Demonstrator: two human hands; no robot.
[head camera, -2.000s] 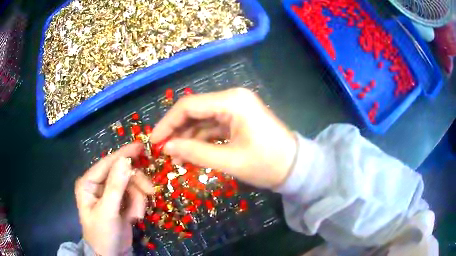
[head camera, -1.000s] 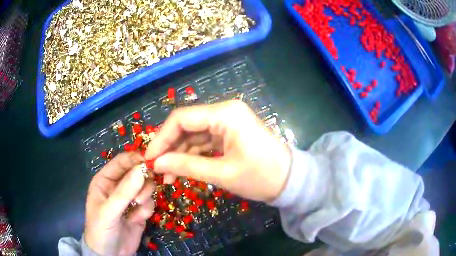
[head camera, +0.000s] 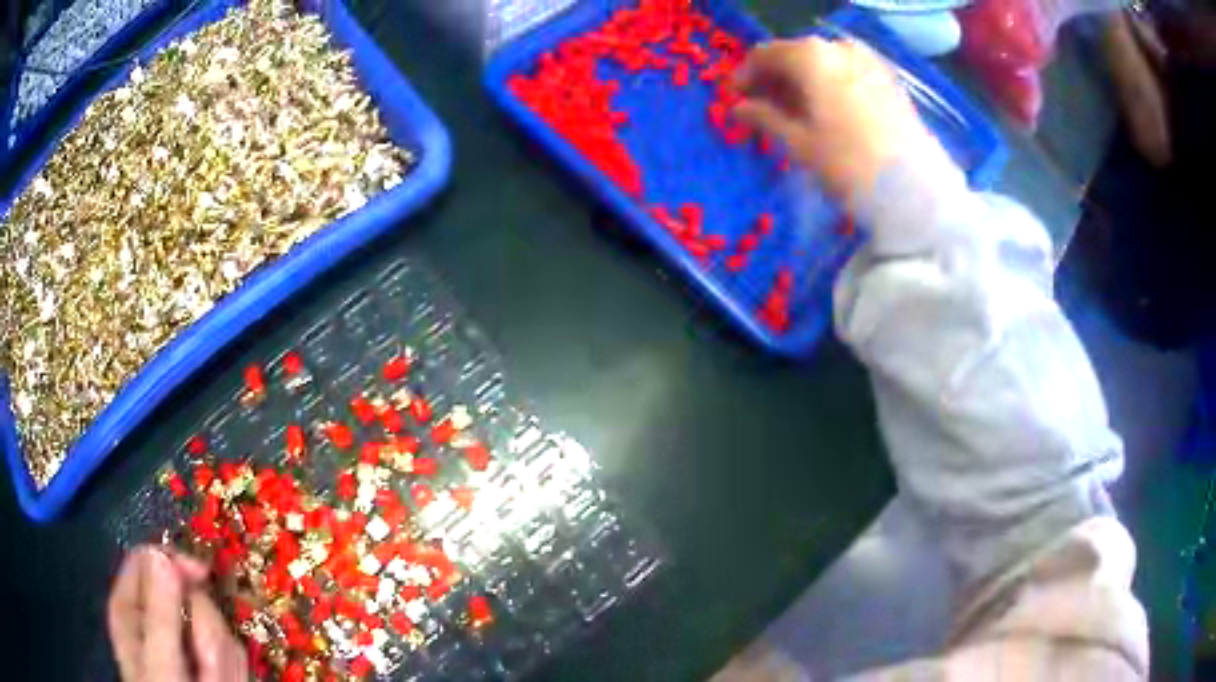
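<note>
My right hand (head camera: 830, 113) is over the blue tray of red parts (head camera: 694, 300), its fingers down at the red caps (head camera: 580, 113) on the tray's right side; whether it pinches one cannot be told. My left hand (head camera: 174, 620) is cut off by the bottom edge at the lower left, fingers curled, beside the pile; what it holds is hidden. Assembled red-and-gold pieces (head camera: 334, 533) lie heaped on the clear blister tray (head camera: 527, 466), which reflects bright light at its right part.
The large blue tray of gold-silver metal parts (head camera: 200, 160) stands at the upper left, with a tray of silvery parts (head camera: 80, 53) beyond it. A smaller blue tray (head camera: 980, 140) is behind my right hand. Part of another person's hand (head camera: 1136, 87) shows at the upper right.
The view has turned to the right. My hands have parted: the right moved from the pile to the red-part tray, and the left stays near the pile, lower in the picture.
</note>
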